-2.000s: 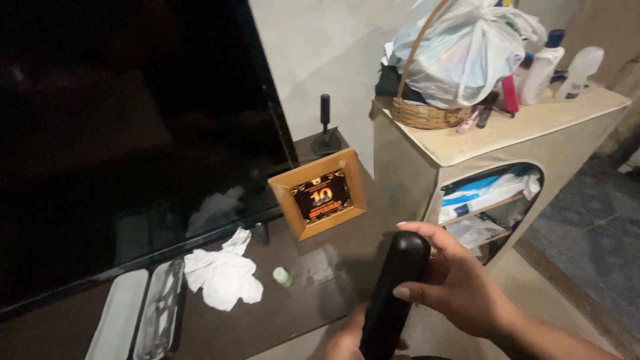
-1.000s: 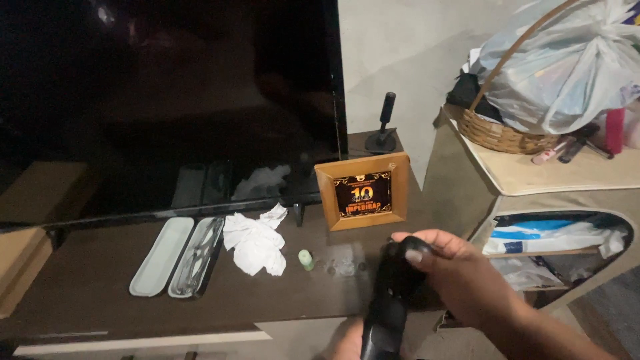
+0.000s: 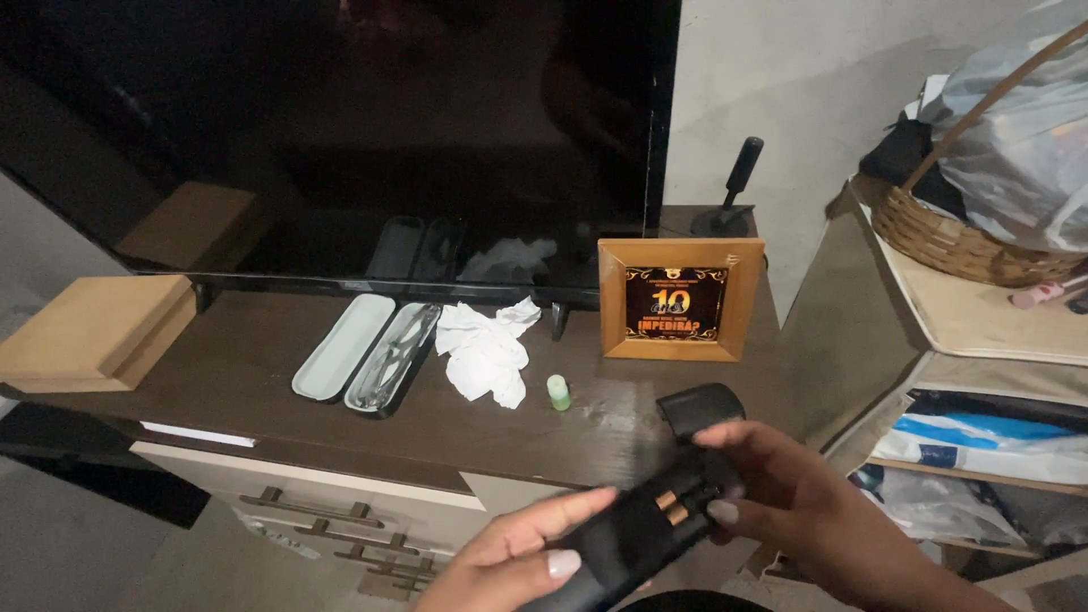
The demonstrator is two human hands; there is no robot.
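Note:
My left hand (image 3: 527, 552) grips the lower part of a black remote control (image 3: 629, 535), its back facing up. The battery compartment is uncovered, and two copper-coloured battery ends (image 3: 671, 507) show inside. My right hand (image 3: 782, 501) holds the upper end of the remote, thumb beside the compartment. At the right fingertips is a curved black battery cover (image 3: 701, 410), apart from the compartment. Beyond the hands, a small green-and-white bottle (image 3: 558, 393) stands on the dark wooden TV stand (image 3: 476, 433).
Crumpled white paper (image 3: 489, 353), an open glasses case (image 3: 344, 348) with eyeglasses (image 3: 395, 357), and a cardboard box (image 3: 102, 331) lie before the television (image 3: 357, 127). A wooden picture frame (image 3: 608, 297) and black antenna (image 3: 741, 174) stand right, near a shelf with a wicker basket (image 3: 943, 234).
The cover has come off the back of the remote, showing the batteries; two seconds ago the remote looked whole. The view has swung right to left, bringing the cardboard box in.

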